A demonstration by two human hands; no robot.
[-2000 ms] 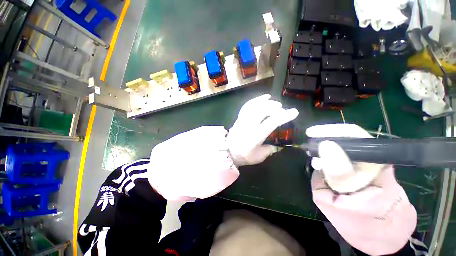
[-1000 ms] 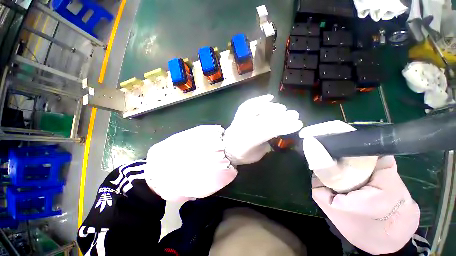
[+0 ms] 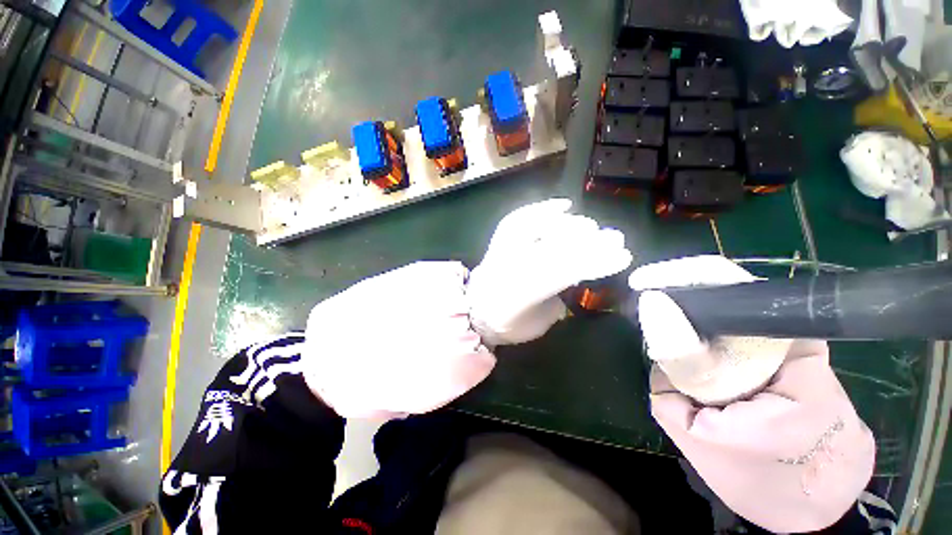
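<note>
My left hand (image 3: 545, 266), in a white glove, holds a choke coil (image 3: 592, 298) at its fingertips; only a strip of its copper side shows below the fingers. My right hand (image 3: 705, 324), also gloved, grips a long dark-grey handheld tool (image 3: 825, 305) that runs out to the right edge. The tool's tip is hidden by the right fingers, close to the coil. A silver-white fixture bar (image 3: 402, 199) lies behind my left hand. It bears three seated coils (image 3: 439, 135) with blue tops, and yellowish seats (image 3: 326, 157) at its left end.
Waiting coils (image 3: 626, 131) with black tops stand in a block at the back right, before a black box (image 3: 684, 23). White gloves (image 3: 799, 19) lie behind them. A crumpled white glove (image 3: 889, 180) lies at the right by a yellow item (image 3: 900, 118). Blue stools (image 3: 78, 345) stand at the left.
Both hands stay close together with coil and tool. The tool's rear has swung up, then back down to nearly level. The fixture bar sits slightly further left and higher in view than at first.
</note>
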